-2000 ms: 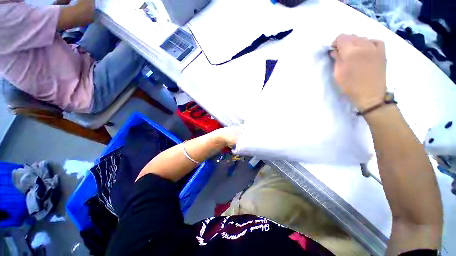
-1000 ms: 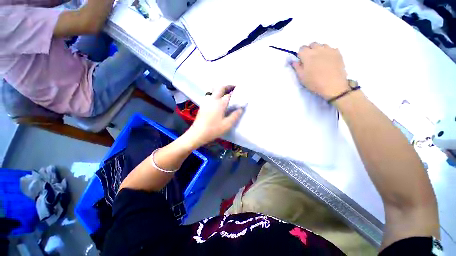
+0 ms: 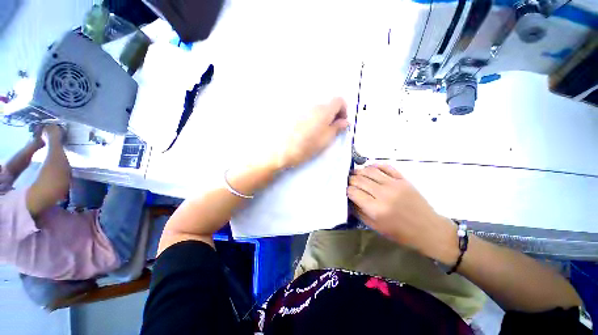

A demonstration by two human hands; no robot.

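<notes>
A white fabric piece [image 3: 295,206] lies on the white table in front of me, its lower edge at the table's front edge. A dark strip shows along its right side. My left hand [image 3: 315,134] rests on the fabric, fingers curled at its right edge. My right hand [image 3: 393,199] holds the dark right edge, lower down. The fingertips of both hands are partly hidden, and the pale cloth blends into the tabletop. The sewing machine head [image 3: 498,39] is at the upper right, with a grey knob [image 3: 461,95] under it.
At the left, a person in pink [image 3: 72,229] sits at a neighbouring machine [image 3: 79,82]. White cloth with a ragged dark edge [image 3: 190,105] lies between us. A blue bin [image 3: 272,258] is below the table. A ruled tape [image 3: 524,243] runs along the front edge at the right.
The view has swung right, bringing the machine head in. The white fabric now lies left of the machine bed. My left hand has moved onto the fabric, and my right hand has come down to its right edge.
</notes>
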